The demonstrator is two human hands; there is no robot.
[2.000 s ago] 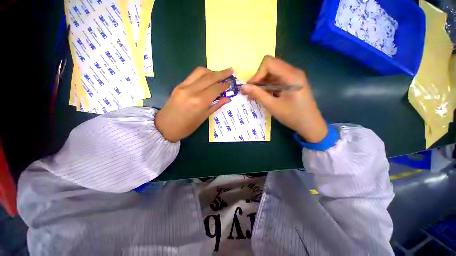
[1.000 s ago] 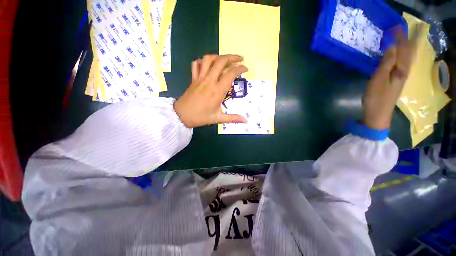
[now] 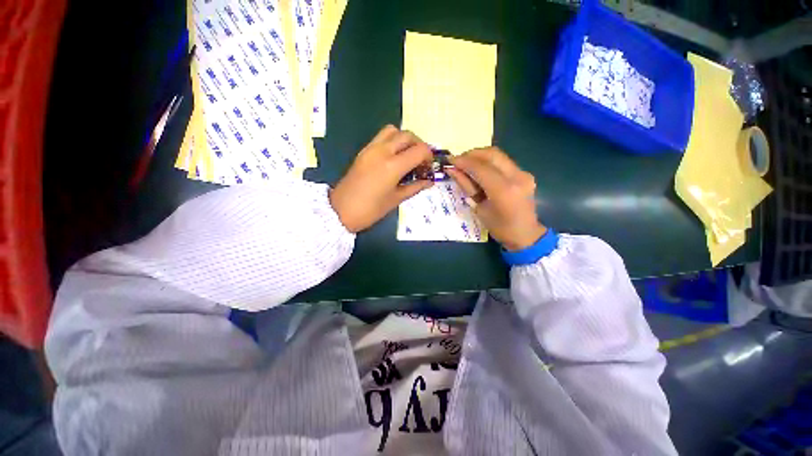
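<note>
My left hand (image 3: 381,181) holds a small dark electronic module (image 3: 438,166) between thumb and fingers, above the adhesive sheet. My right hand (image 3: 500,191) meets it from the right, with thumb and fingertips at the module's right edge. Whether my right fingers hold anything else, such as tweezers, cannot be seen. The adhesive sheet in use (image 3: 448,89) lies upright beneath both hands, plain yellow above and white with blue print below. Its middle is partly hidden by my fingers.
Spare adhesive sheets (image 3: 245,89) lie at left, beside thin dark and reddish sticks. A red tray (image 3: 28,169) stands at far left. A blue bin (image 3: 556,86) with small white parts (image 3: 614,82) is at right. Yellow liners (image 3: 712,169), a tape roll (image 3: 757,151) and crumpled clear plastic (image 3: 748,89) lie beyond it.
My right hand has come back from beside the blue bin to the module. The tweezers seen two seconds ago no longer show. My left hand has closed more around the module.
</note>
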